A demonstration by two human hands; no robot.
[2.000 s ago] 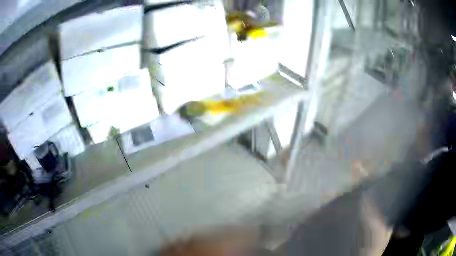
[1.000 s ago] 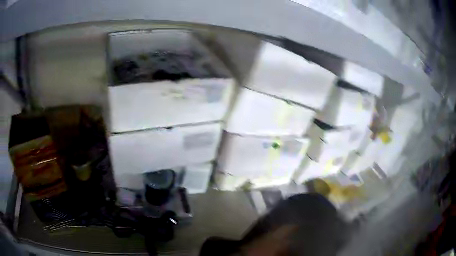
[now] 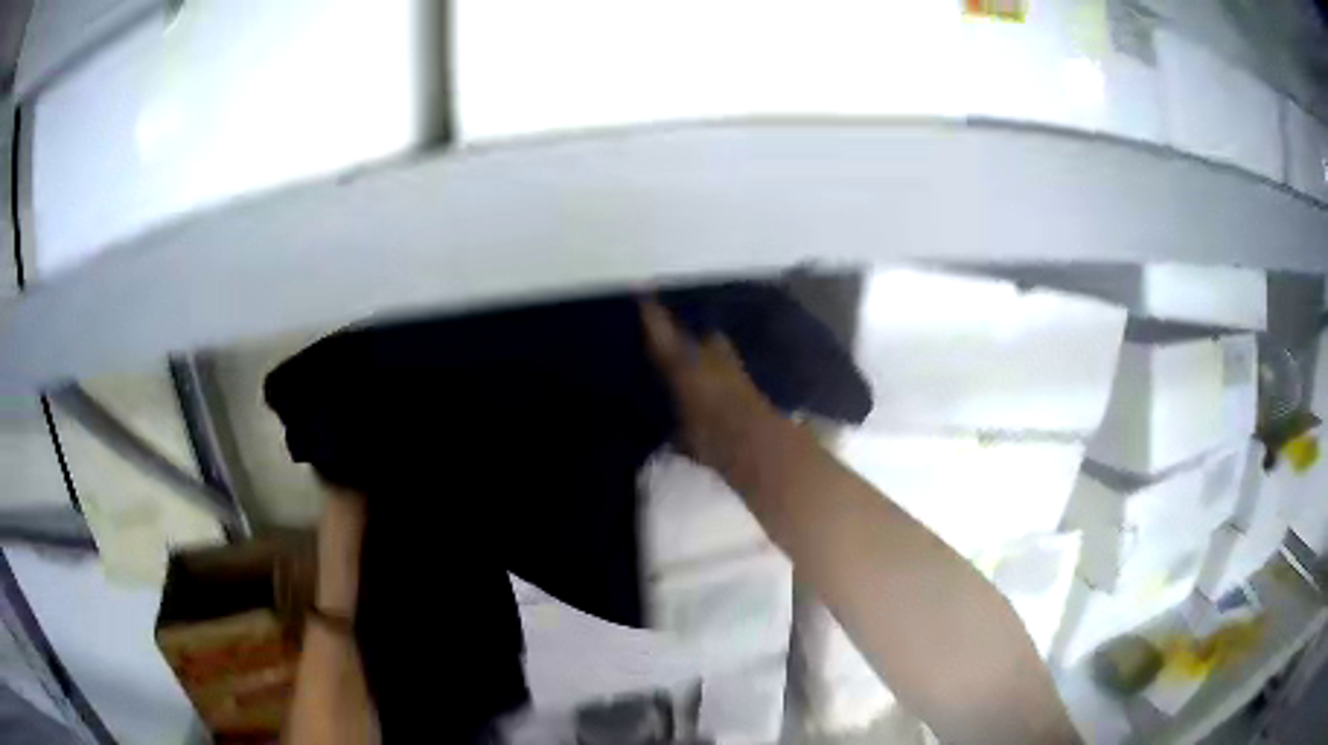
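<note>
A large dark cloth, perhaps a garment [image 3: 481, 422], hangs spread out just under the edge of a shelf, its lower parts dangling. My right hand [image 3: 706, 386] is on the cloth's right part, with its fingers against the fabric and seemingly gripping it. The picture is blurred there. My left hand [image 3: 342, 524] reaches up at the cloth's left edge, with a dark band on the wrist. Its fingers are hidden by the cloth, so its grip cannot be told.
A pale shelf beam [image 3: 655, 204] crosses above the cloth. White boxes [image 3: 976, 349] are stacked behind and to the right. A brown-orange box [image 3: 233, 655] stands at lower left. Yellow items [image 3: 1216, 648] lie on the shelf at lower right. A grey diagonal brace [image 3: 139, 451] is at left.
The view has swung left along the shelves and now faces the upper beam. Both forearms have come into view, with the dark cloth raised between them.
</note>
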